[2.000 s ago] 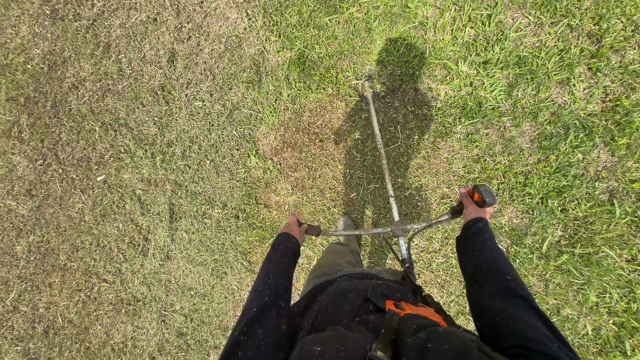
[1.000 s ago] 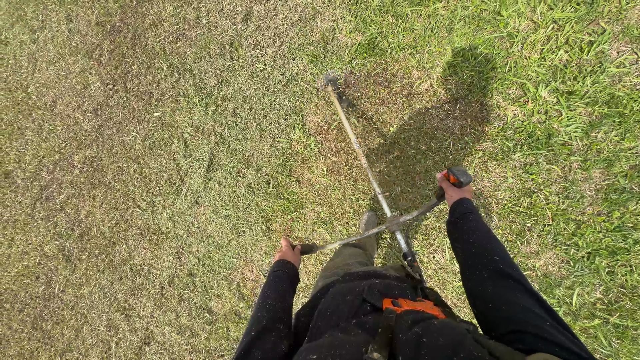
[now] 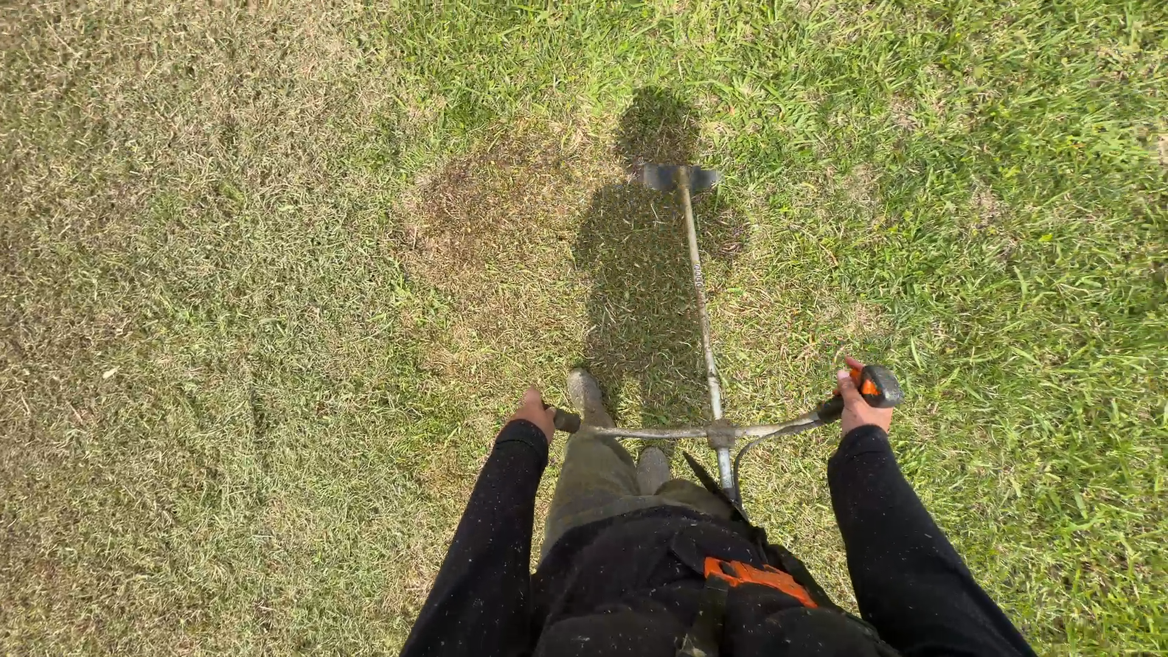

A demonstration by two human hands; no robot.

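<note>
My left hand (image 3: 536,413) is closed around the dark left grip of a brush cutter's handlebar (image 3: 657,432). On the other end of the bar, my right hand (image 3: 859,402) holds the control handle (image 3: 878,387), which is black and orange. From the clamp at mid-bar the long metal shaft (image 3: 701,292) runs forward over the grass. At its far end sits a dark guard (image 3: 682,178); the cutting part under it is hidden. A harness with an orange piece (image 3: 757,580) lies across my dark clothing.
Short, dry grass (image 3: 201,365) lies to the left, and longer green grass (image 3: 1031,228) to the right. A brownish patch (image 3: 484,210) is left of the shaft. My shadow (image 3: 639,292) falls ahead. My boots (image 3: 587,394) stand near the bar.
The cutter's head has swung from the left to the right across the grass. The handlebar, tilted a second ago, is now nearly level. Both hands have kept their hold.
</note>
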